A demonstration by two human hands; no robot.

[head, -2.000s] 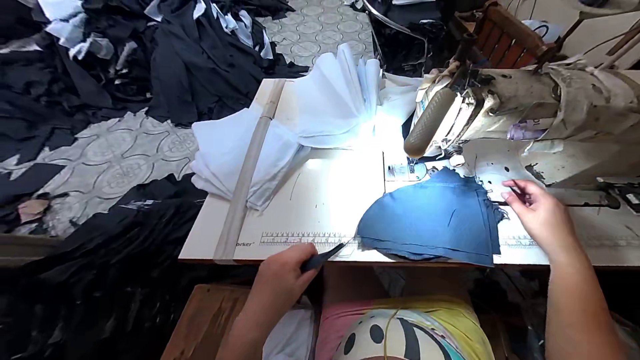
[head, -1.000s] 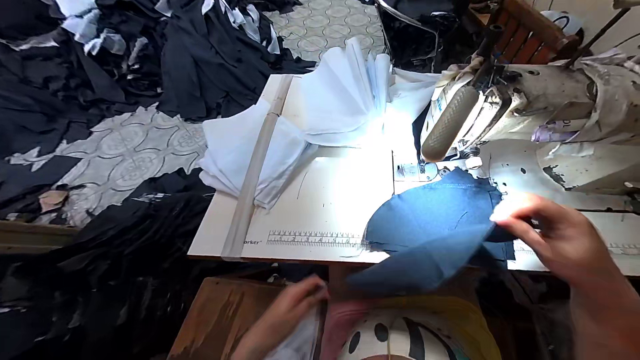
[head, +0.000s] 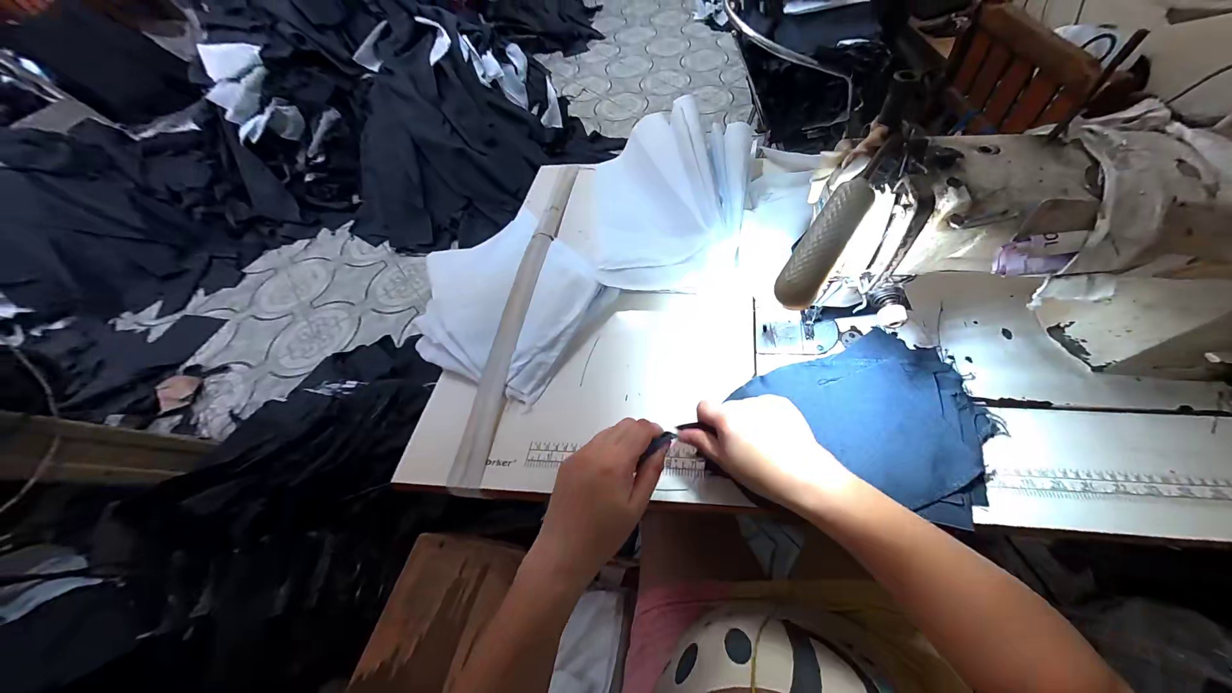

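Observation:
My left hand pinches a piece of dark fabric above the ruler marking at the table's front edge. Close beside it on the right, my right hand grips dark fabric too, its fingertips nearly meeting those of the left. Under and beyond my right hand, a stack of dark blue cut fabric pieces with frayed edges lies on the sewing table. The stack reaches up to the needle area of a sewing machine. Whether the held fabric joins the stack is hidden by my right hand.
White fabric pieces lie under a long strip on the table's left. More white fabric is fanned out at the back. Dark cloth heaps cover much of the patterned floor. A wooden stool stands below the table's front edge.
My right hand has moved left from the stack's right side, and my left hand has come up to meet it. The blue piece raised by my right hand a second ago is no longer spread in the air.

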